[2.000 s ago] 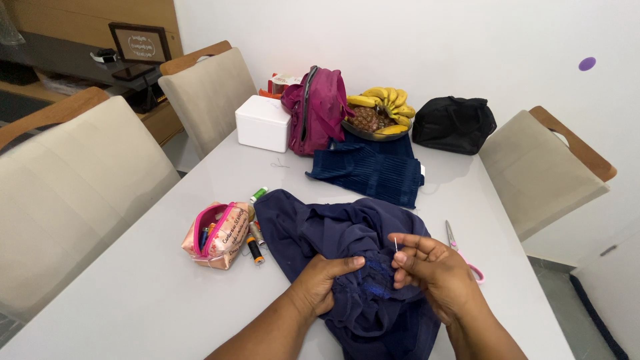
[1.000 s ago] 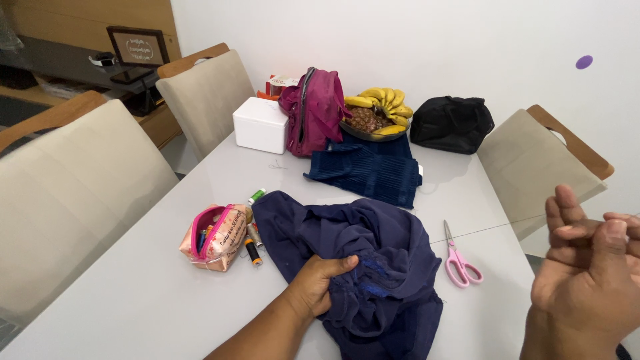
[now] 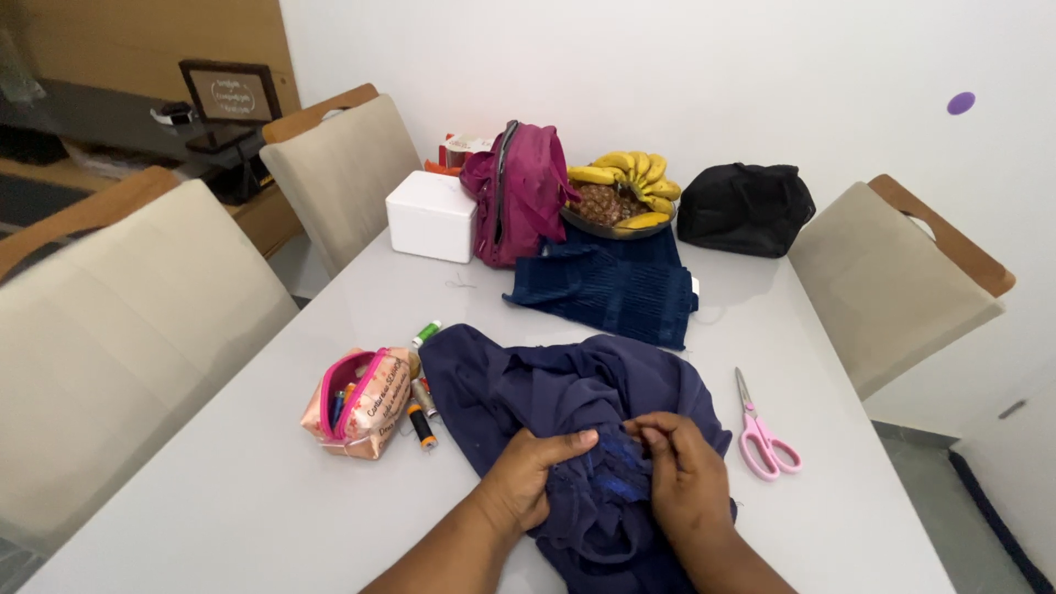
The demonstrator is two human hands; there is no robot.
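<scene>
A bunched navy blue cloth (image 3: 511, 371) lies on the near part of the table, with brighter blue stitching or trim near its middle. My left hand (image 3: 536, 478) grips a fold of it, thumb on top. At the right side of that same patch, my right hand (image 3: 685, 470) pinches with thumb and fingertips; whether a needle is between them cannot be made out. Pink-handled scissors (image 3: 759, 437) lie to the right of the cloth. Left of it are thread spools, one black and orange (image 3: 421, 426), one green (image 3: 426, 332), beside an unzipped floral pouch (image 3: 384, 404).
Toward the wall stand a white box (image 3: 431, 219), a magenta bag (image 3: 528, 198), a fruit bowl (image 3: 619, 228) with bananas and a black bag (image 3: 745, 210). A dark blue ribbed cloth (image 3: 606, 293) lies before the bowl. Upholstered chairs (image 3: 895, 280) flank the table (image 3: 231, 495).
My right hand was raised off to the right one second ago and is now back at the navy cloth. The left hand keeps its hold on the cloth.
</scene>
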